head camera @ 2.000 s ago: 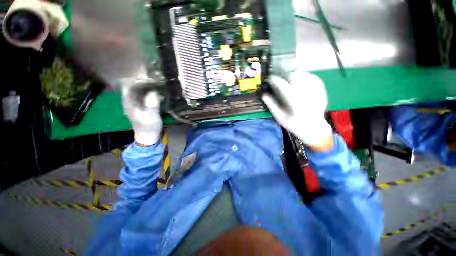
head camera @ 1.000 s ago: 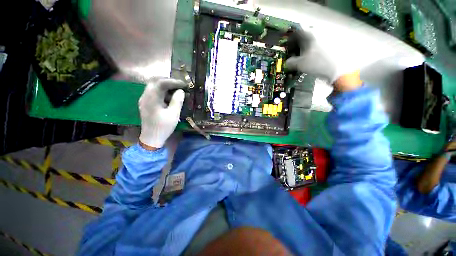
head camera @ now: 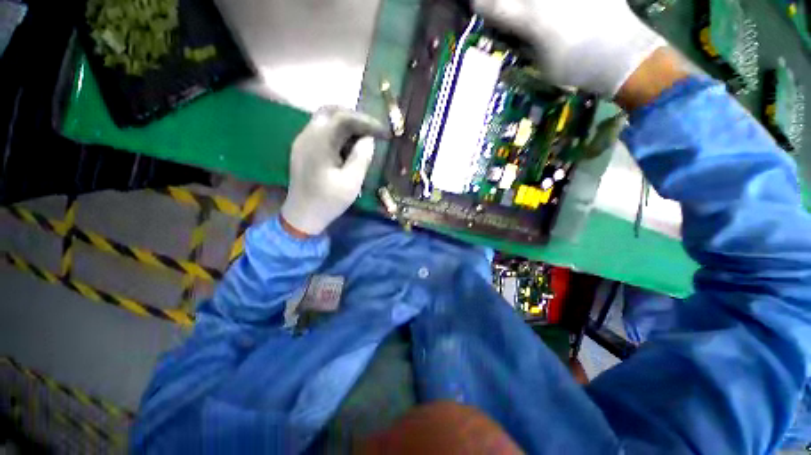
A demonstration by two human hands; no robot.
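A green circuit board with yellow and white components (head camera: 511, 142) and a long silver-white heat sink (head camera: 467, 120) lies in a black carrier fixture (head camera: 485, 218) on the bench. Silvery clips (head camera: 392, 108) show at the fixture's left edge. My gloved left hand (head camera: 329, 169) is beside that edge, fingers bent, thumb apart, nothing visible in it; the index fingertip is close to the upper clip. My gloved right hand (head camera: 578, 44) is blurred over the fixture's top right part. Its fingertips are hidden or unclear.
A black tray (head camera: 169, 98) heaped with small green pieces stands at the upper left. Smaller green boards (head camera: 729, 35) are at the upper right. A red-lined box (head camera: 558, 295) with a board (head camera: 525, 289) is below the green bench edge (head camera: 636, 258). A dark slim tool (head camera: 640, 209) lies at right.
The view has shifted, and the fixture now shows farther right and more tilted. My right hand has moved from the fixture's right side to over its top. My left hand stays at the left edge.
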